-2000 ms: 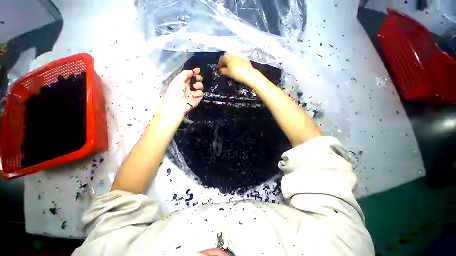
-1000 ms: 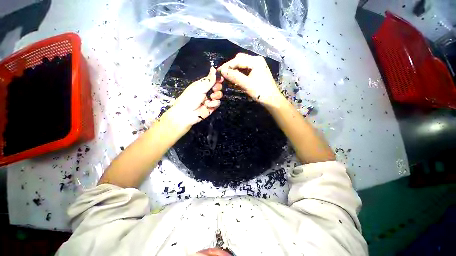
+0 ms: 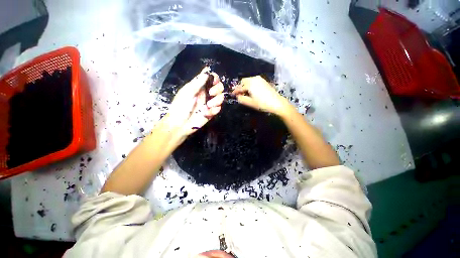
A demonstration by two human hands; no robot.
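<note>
A dark heap of small black parts [image 3: 229, 146] lies in an opened clear plastic bag [image 3: 202, 34] in front of me. My left hand [image 3: 197, 101] is over the heap's left side, palm up, its fingers curled around a small black part [image 3: 209, 80]. My right hand [image 3: 260, 95] is just to the right, fingers bent and their tips close together over the heap. A dark bit shows at its fingertips, but I cannot tell whether it is held. The two hands are a little apart.
A red perforated basket [image 3: 84, 111] with a level black fill stands at the left on the white table [image 3: 360, 121]. Another red basket [image 3: 403, 55] is at the upper right, by a dark shiny bench [image 3: 436, 123]. Black scraps [image 3: 176, 194] litter the table, my forearms and the cream jacket.
A second ago my hands met at the fingertips. My right hand has since moved down and slightly right, away from the left. My left hand stays curled around black material.
</note>
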